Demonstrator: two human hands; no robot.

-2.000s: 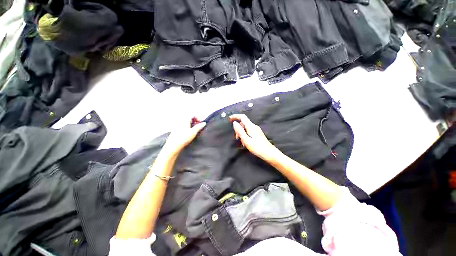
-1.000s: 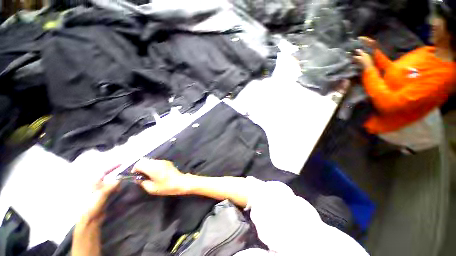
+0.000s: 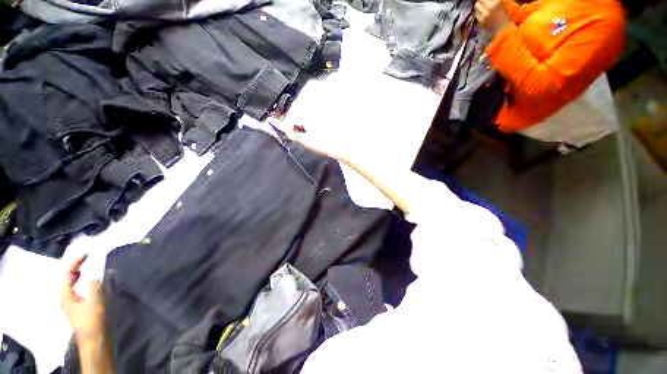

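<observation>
A black denim jacket [image 3: 219, 219] lies spread before me, with a row of metal buttons along its upper left edge. A paler grey folded part [image 3: 281, 314] with yellow print beside it lies near me. My left hand [image 3: 84, 303] is at the jacket's left end over the white table, fingers apart and holding nothing visible. My right hand [image 3: 291, 134] is stretched out to the jacket's far corner, small and overexposed. A tiny dark reddish spot shows at it. Whether it grips the cloth or a tool is unclear.
A pile of dark denim jackets [image 3: 73, 109] lies along the far left of the white table [image 3: 366, 109]. More grey denim [image 3: 420, 36] lies at the far edge. A person in orange [image 3: 556, 58] is at the upper right, beside the table.
My hands have moved apart: the right reaches away to the jacket's far corner, the left has moved left with its fingers open. The view has turned right since the oldest frame.
</observation>
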